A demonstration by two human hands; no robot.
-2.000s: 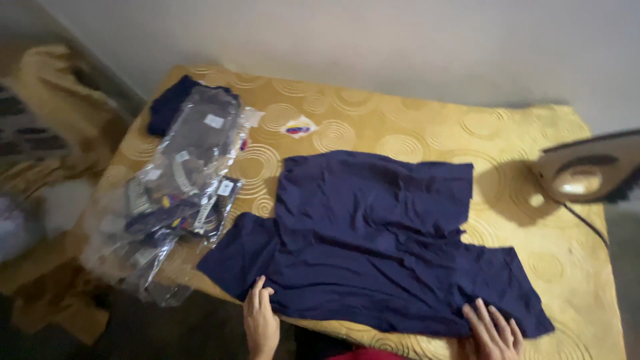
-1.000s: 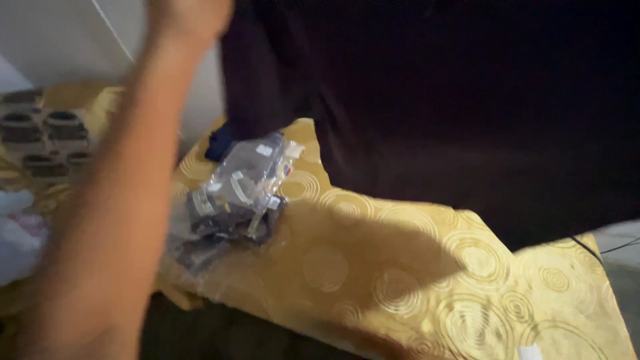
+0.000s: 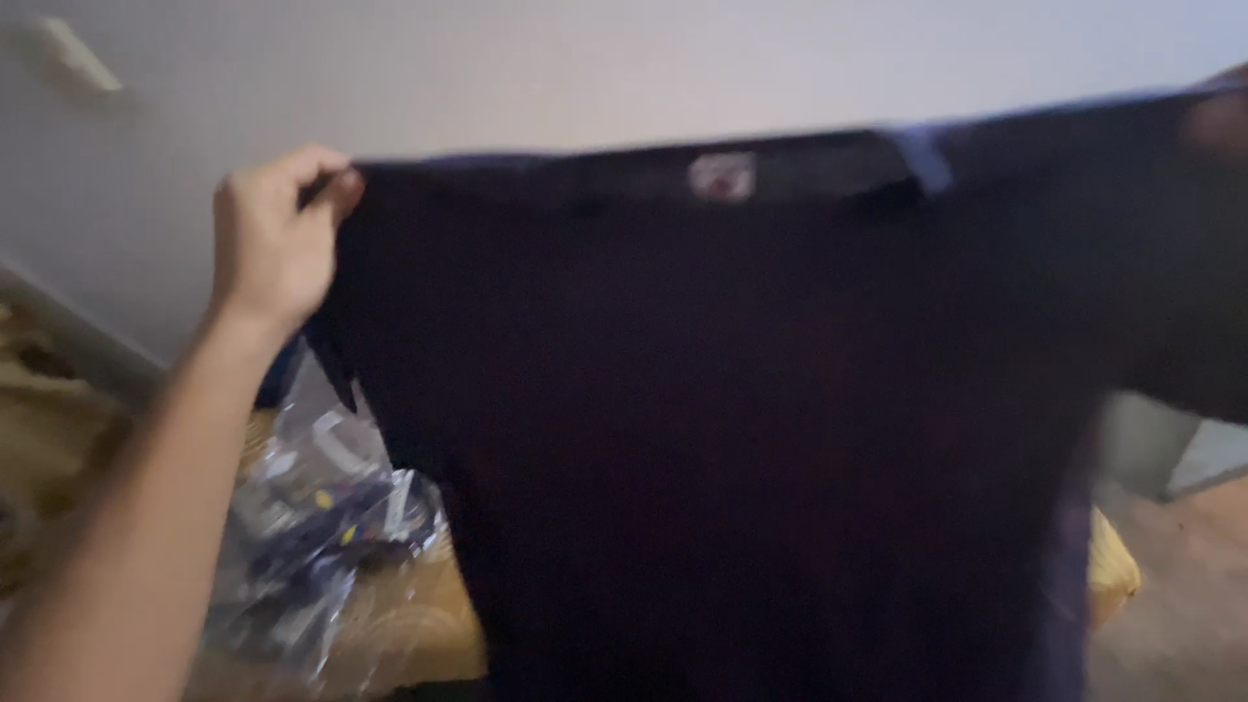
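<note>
A dark navy short-sleeved shirt point(image 3: 741, 419) hangs spread out in the air before me and fills most of the view. My left hand point(image 3: 288, 224) pinches its upper left corner at the shoulder, thumb and fingers closed on the cloth. At the right edge my right hand point(image 3: 1219, 117) is blurred and partly cut off, holding the other end of the shirt's top edge. A small pale printed label point(image 3: 721, 177) shows near the neckline. The shirt hides much of what lies behind it.
Clear plastic packages with dark garments point(image 3: 341, 507) lie on the table with a golden patterned cloth point(image 3: 429, 624), below and behind the shirt at left. A plain wall point(image 3: 585, 68) rises behind. Brownish cloth point(image 3: 49, 439) is at the far left.
The shirt lay flat on the table under both hands; now it is lifted and hangs between them. The view has swung upward, and the iron seen earlier at right is out of sight.
</note>
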